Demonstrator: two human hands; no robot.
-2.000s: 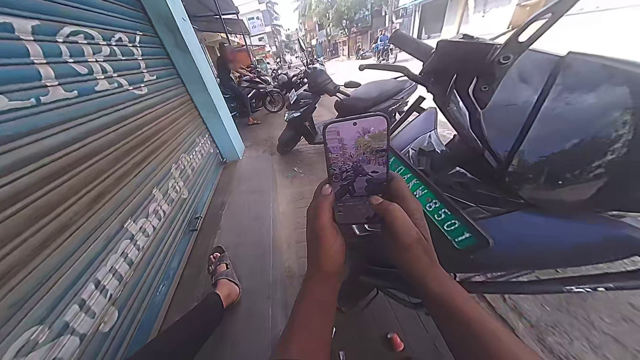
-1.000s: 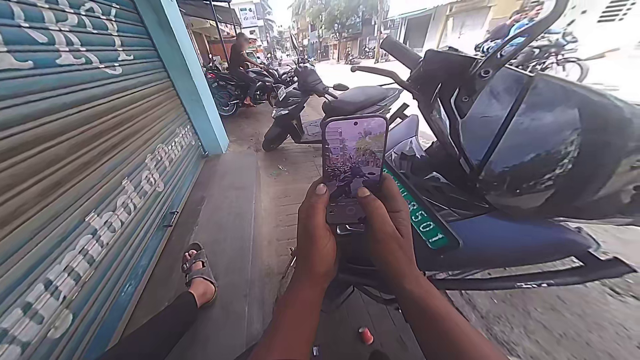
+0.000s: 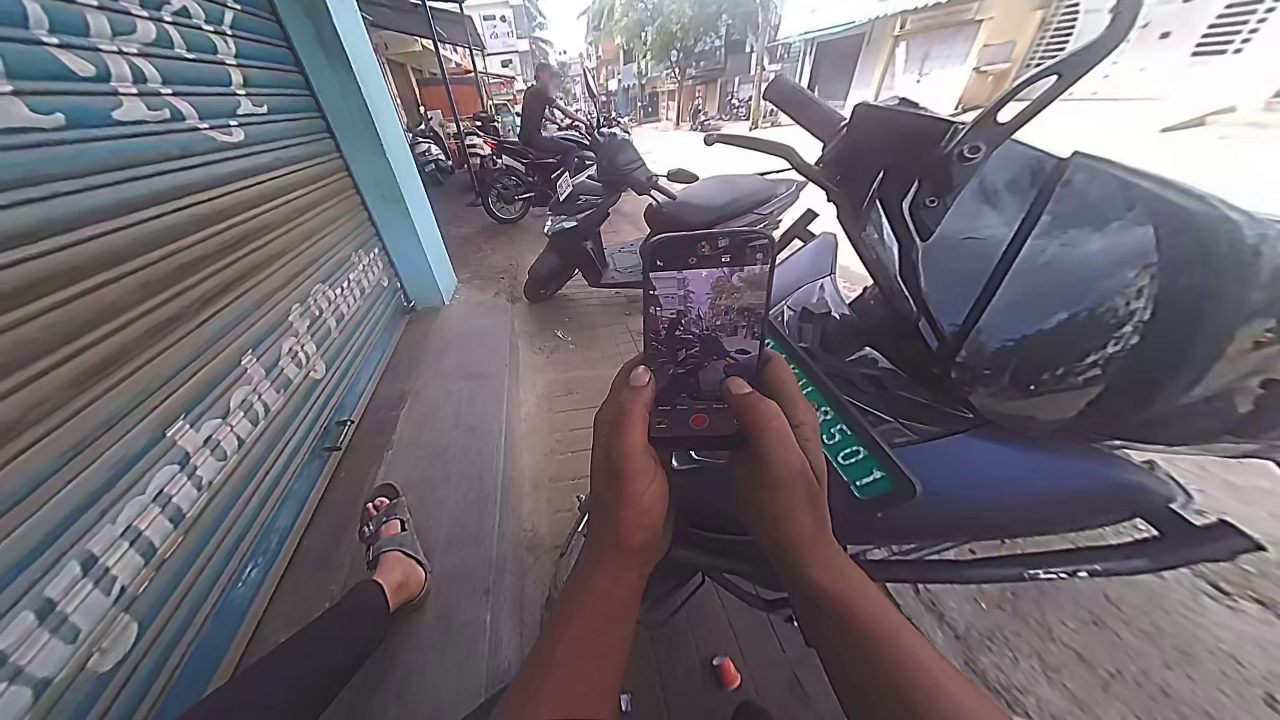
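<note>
A smartphone (image 3: 706, 335) stands upright between my two hands, its screen toward me with a camera picture of the street and a red record button. My left hand (image 3: 630, 460) grips its lower left edge, the thumb on the rim. My right hand (image 3: 785, 460) holds the lower right side, with the thumb over the screen's lower corner. Just beyond the phone is a dark scooter (image 3: 1060, 290) with a green number plate (image 3: 855, 455), partly hidden by my right hand. The fingers behind the phone are hidden.
A metal roller shutter (image 3: 180, 300) and a light blue pillar (image 3: 375, 150) line the left. Ahead stand a parked scooter (image 3: 715, 200) and a motorcycle with a person (image 3: 540, 115) on it. My sandalled foot (image 3: 395, 550) rests on the pavement; a small red object (image 3: 727, 673) lies below.
The view has shifted somewhat. My hands still hold the phone upright. The person ahead, beside the motorcycles at first, is now seated on one.
</note>
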